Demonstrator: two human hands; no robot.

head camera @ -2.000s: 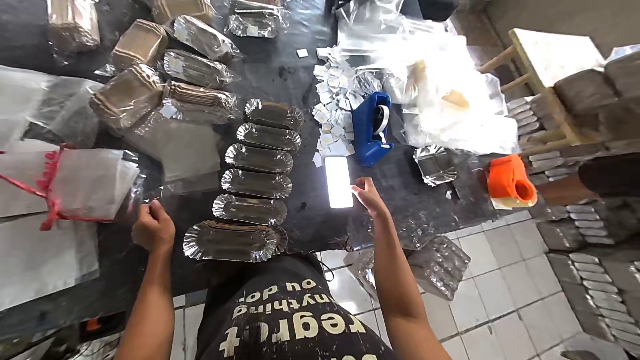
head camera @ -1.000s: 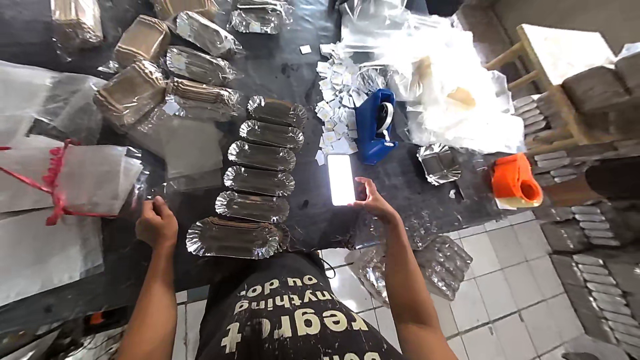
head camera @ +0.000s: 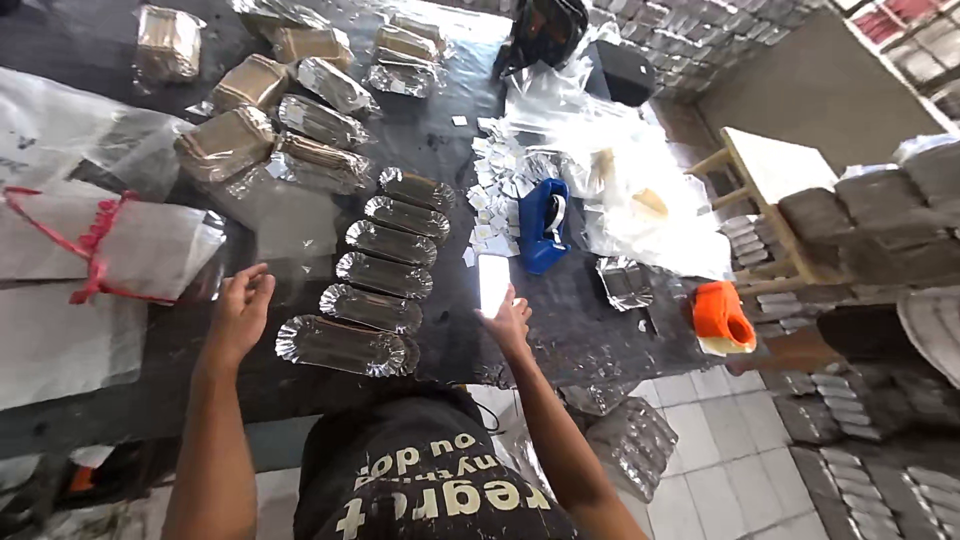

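Observation:
A smartphone (head camera: 494,281) with a bright white screen lies on the dark table, and my right hand (head camera: 508,319) touches its lower end, thumb and fingers around that edge. My left hand (head camera: 241,311) hovers at the right end of clear plastic bags tied with pink ribbon (head camera: 94,240), its fingers apart and holding nothing. Between my hands, several foil-lined oval trays (head camera: 384,275) lie in a column, with a longer stack of them (head camera: 341,346) nearest my body. Above the phone are a blue tape dispenser (head camera: 544,225) and a scatter of small white paper squares (head camera: 491,187).
Wrapped packs of trays (head camera: 229,142) lie at the back left. Crumpled clear plastic bags (head camera: 637,195) cover the back right. An orange tape dispenser (head camera: 720,315) and a small foil piece (head camera: 625,283) are at the right. A person's arm (head camera: 795,350) shows beyond the table's right edge.
My right hand has shifted from the phone's right side to its lower end. The fingers of my left hand have spread apart beside the plastic bags.

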